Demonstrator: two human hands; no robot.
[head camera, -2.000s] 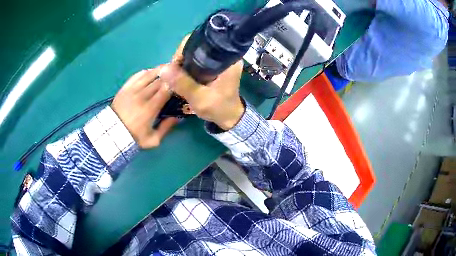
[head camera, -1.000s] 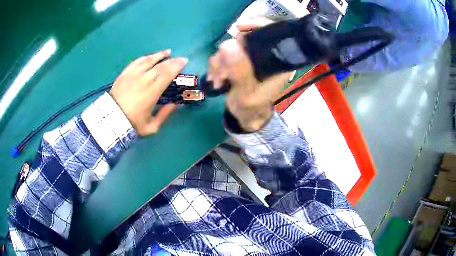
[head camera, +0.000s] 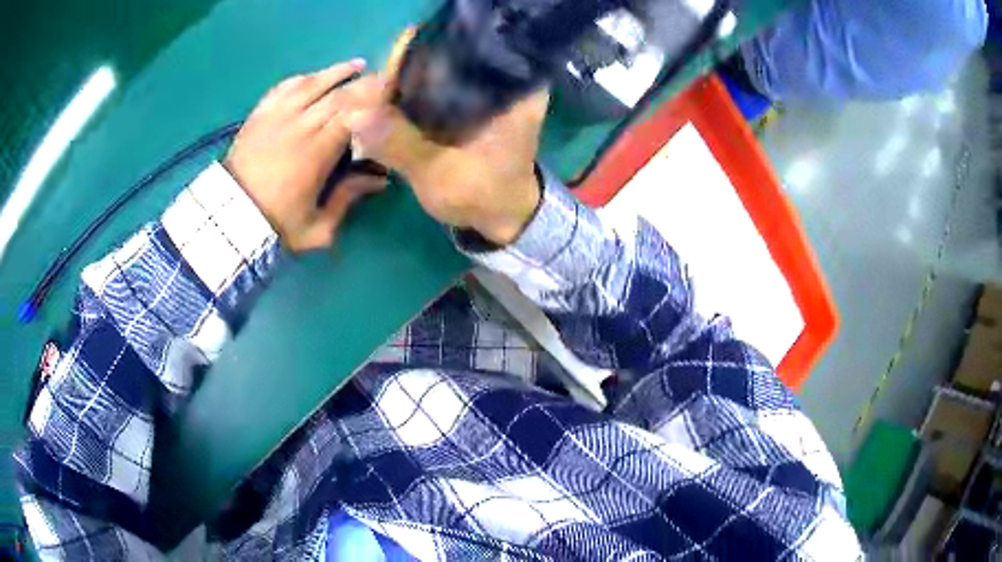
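Observation:
My right hand (head camera: 478, 165) grips the thick black electric screwdriver (head camera: 461, 71), which is blurred and held over the work. Its tip is hidden by my hands. My left hand (head camera: 291, 148) holds the black cable connector (head camera: 338, 173), mostly hidden under the fingers. The fingertips of both hands meet at the connector. Its coppery terminals are not visible. A thin black cable (head camera: 132, 192) runs left from my left hand to a blue tip (head camera: 29, 312).
The screw feeder (head camera: 632, 71) is partly hidden behind the screwdriver. An orange-red tray (head camera: 758, 181) with a white inside lies at the bench's right edge. A person's light blue sleeve (head camera: 868, 49) is at upper right. Cartons (head camera: 967, 423) stand at lower right.
The right hand and screwdriver have swung left from near the feeder, back over the connector at my left hand. The terminals seen a second ago are now covered. The view has shifted slightly.

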